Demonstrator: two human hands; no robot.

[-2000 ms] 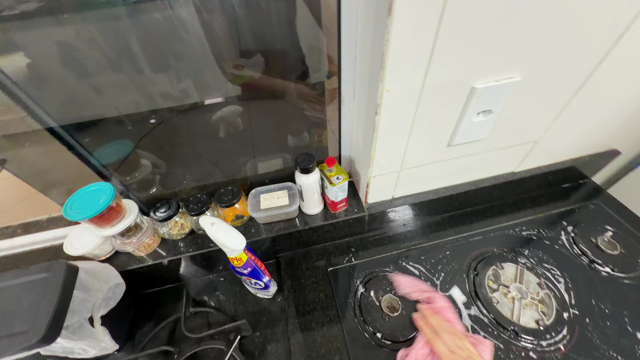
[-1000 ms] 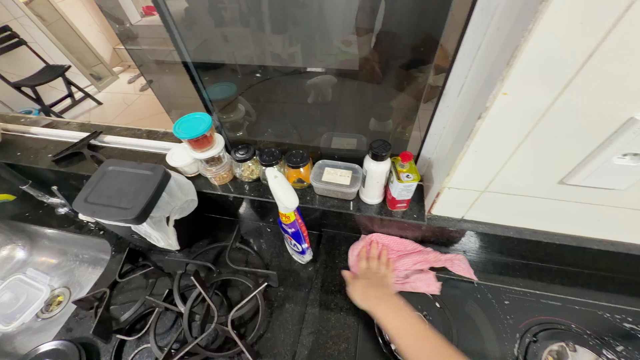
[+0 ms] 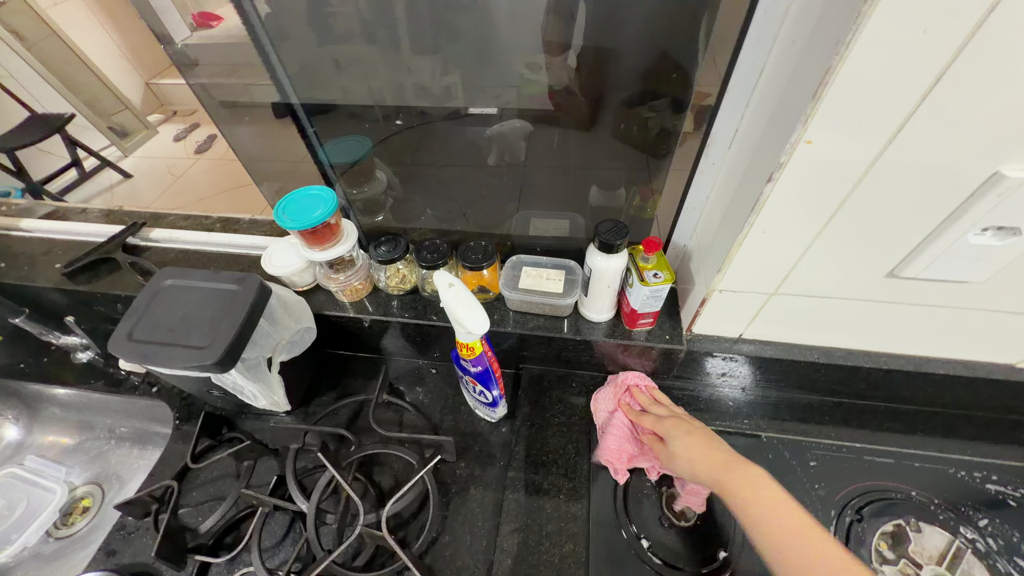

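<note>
My right hand (image 3: pixel 668 428) presses on a crumpled pink cloth (image 3: pixel 618 424), fingers spread over it. The cloth lies across the back left corner of the black cooktop (image 3: pixel 768 512) and partly over a burner. To the right, another burner (image 3: pixel 920 548) has its metal base exposed, with whitish suds around it. A spray bottle (image 3: pixel 478 376) with a white head and purple label stands on the black stone counter, left of the hand. Loose black pan grates (image 3: pixel 352 488) are piled farther left. My left hand is out of view.
Jars with black lids (image 3: pixel 478 268), stacked tubs (image 3: pixel 308 212), a plastic box (image 3: pixel 541 288), a white bottle (image 3: pixel 603 272) and a red and yellow can (image 3: pixel 646 284) line the ledge. A black bin (image 3: pixel 192 320) stands beside the steel sink (image 3: pixel 132 424). A wall socket (image 3: pixel 968 232) is at right.
The view has swung left since the first frame. My right hand has moved with the cloth from beside the burners to the cooktop's back left corner; the cloth is now more bunched than one second ago.
</note>
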